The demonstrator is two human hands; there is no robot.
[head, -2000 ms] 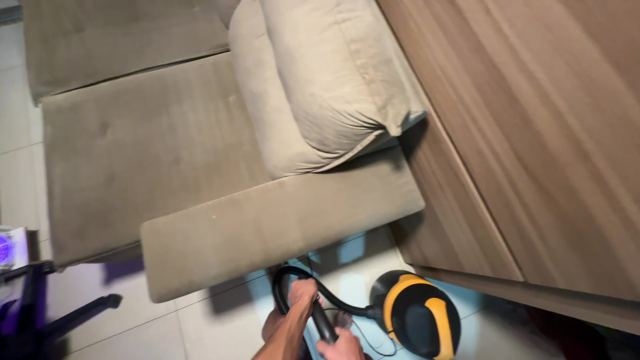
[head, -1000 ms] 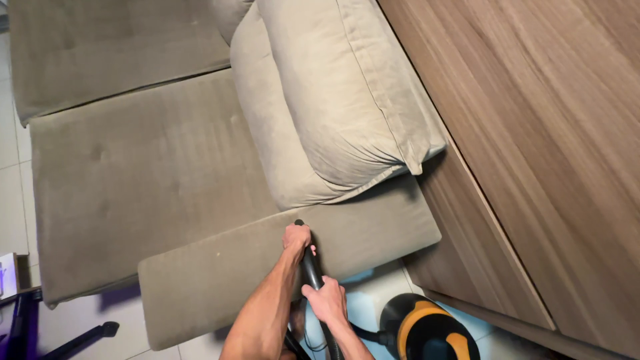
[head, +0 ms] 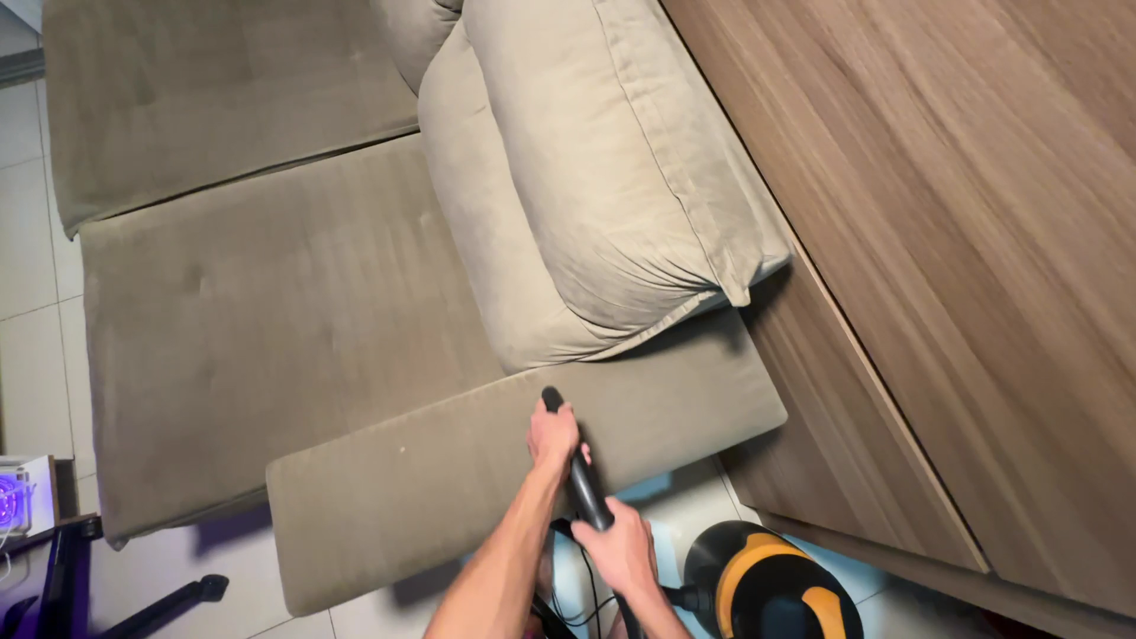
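Observation:
Both hands grip a black vacuum cleaner wand over the armrest of a beige fabric sofa. My left hand is closed around it near its front end, which points at the top of the armrest. Lower down, beyond the armrest's outer edge, my right hand holds the same wand. Whether its tip touches the fabric I cannot tell. A black and yellow canister vacuum cleaner stands on the floor at the lower right. The hose is partly hidden by my right forearm.
Back cushions rest beside the armrest on the wide sofa seat. A wood-grain panel rises along the right. A black cable lies near my forearms. Black chair-like legs and a purple-lit device are at the lower left.
Two seconds ago both hands were beyond the armrest's outer edge, over the floor; the wand's front end and my left hand are now over the armrest. The view has shifted closer to the sofa.

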